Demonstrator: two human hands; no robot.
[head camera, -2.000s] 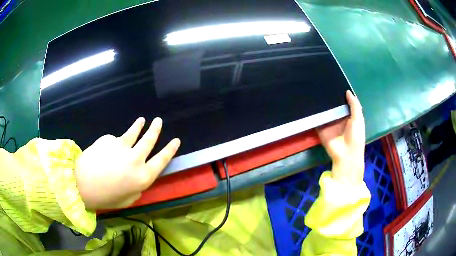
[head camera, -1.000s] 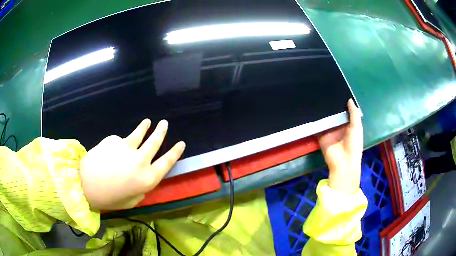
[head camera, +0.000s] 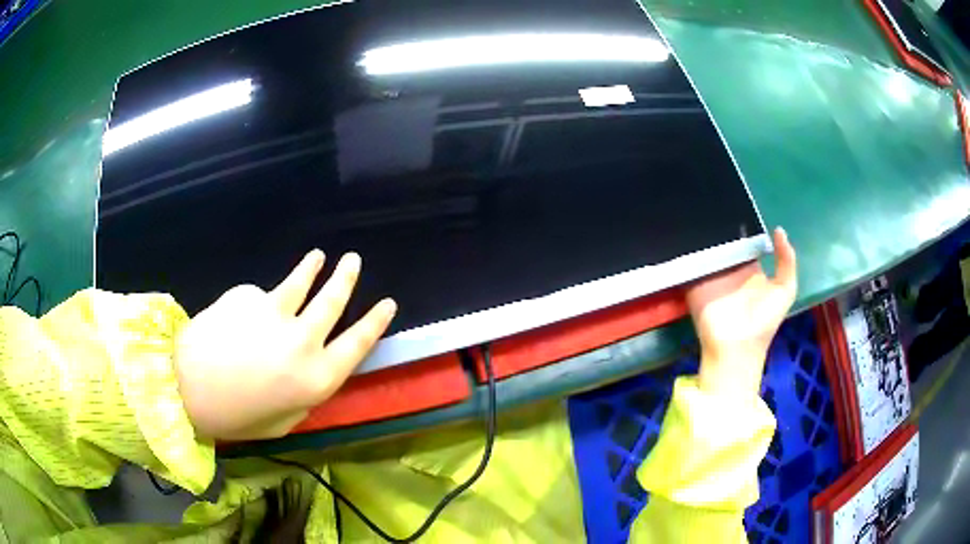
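Observation:
The all-in-one PC unit (head camera: 425, 213) lies screen up in front of me, its black panel dark apart from light reflections. A white label sticker (head camera: 607, 96) is at its upper right. A red foam pad (head camera: 585, 332) shows under its silver lower strip. My left hand (head camera: 271, 356) rests on the lower left of the unit with fingers spread on the glass. My right hand (head camera: 742, 308) is at the lower right corner, fingers partly hidden under the edge and one fingertip up beside the corner. A black power cable (head camera: 487, 425) hangs from the gap in the foam to my lap.
The green bench top (head camera: 840, 159) extends around the unit. Thin black cords (head camera: 16, 271) lie at the far left. A blue plastic pallet (head camera: 798, 457) is below the bench edge, with open-backed units (head camera: 874, 361) on red foam beside it at right.
The unit has shifted slightly to the right in view. My right hand's upright fingertip has moved off the corner to just outside it. My left hand stays on the glass.

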